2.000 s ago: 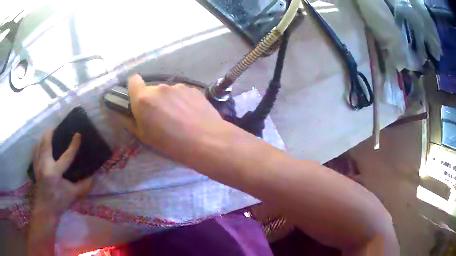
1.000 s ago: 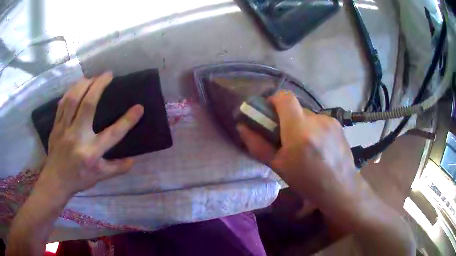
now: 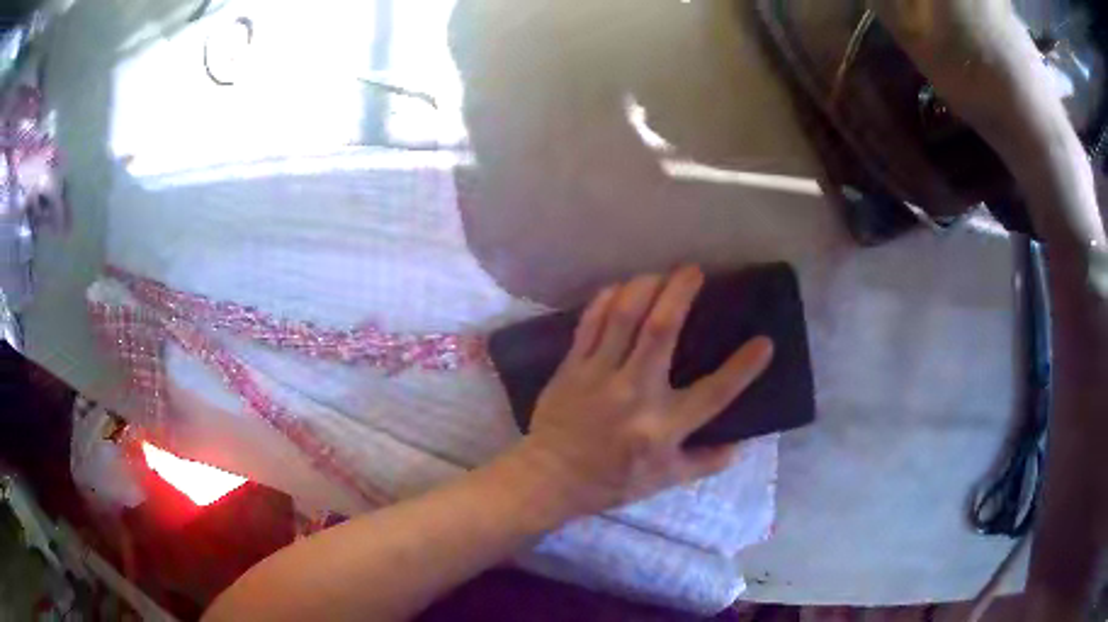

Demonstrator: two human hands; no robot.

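Observation:
My left hand (image 3: 626, 383) lies over a flat black pressing block (image 3: 759, 346), fingers spread across its top. The block sits on the whitish garment piece (image 3: 352, 243), at the right end of a frayed pink seam band (image 3: 352, 344). A second pink band slants down below it at the left. My right arm reaches up the right side. My right hand (image 3: 948, 27) is cut off by the top edge, beside the dark, blurred iron (image 3: 905, 116); its grip cannot be made out.
Shears with black loop handles (image 3: 1006, 492) lie at the table's right. The grey table cloth (image 3: 608, 158) shows behind the block, with bright sunlight at upper left. A red glow (image 3: 194, 474) is at lower left. Purple clothing (image 3: 523, 598) is at the near edge.
The view has shifted, so the block and my left hand now appear farther right. The iron has left the fabric's right side and is at the upper right, with my right hand beside it.

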